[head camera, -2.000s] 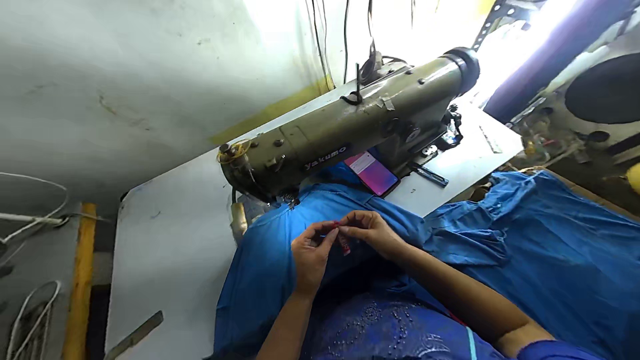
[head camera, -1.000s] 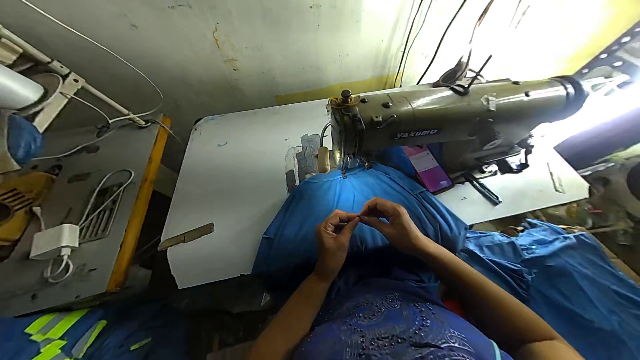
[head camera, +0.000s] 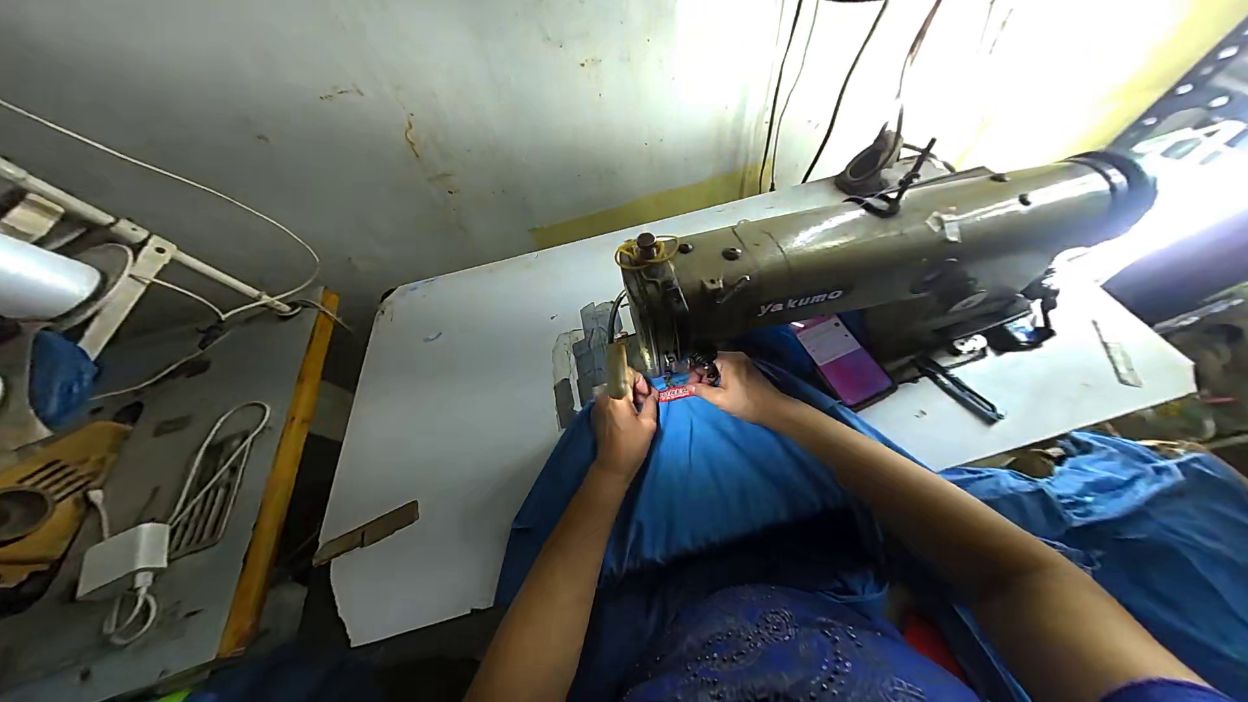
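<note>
A Yakumo sewing machine (head camera: 809, 263) stands on a white table, its needle end over blue cloth (head camera: 702, 478) that hangs down over the table's front edge. A small red label (head camera: 676, 393) with writing lies on the cloth just in front of the presser foot. My left hand (head camera: 627, 419) pinches the label's left end and the cloth there. My right hand (head camera: 743, 390) holds the right end, its fingers partly hidden behind the machine head. Both hands are close to the needle area; the needle's tip is hard to make out.
A phone (head camera: 843, 361) and dark thread snips (head camera: 960, 390) lie under the machine's arm. A brown strip (head camera: 368, 532) rests at the table's left front. More blue cloth (head camera: 1160, 526) is heaped at right. On the left, another table holds a white adapter (head camera: 125, 561) with a cable.
Both hands have moved forward from above the cloth near my body to the needle area. The red label, between my fingers two seconds ago, is now against the cloth. The view has swung left.
</note>
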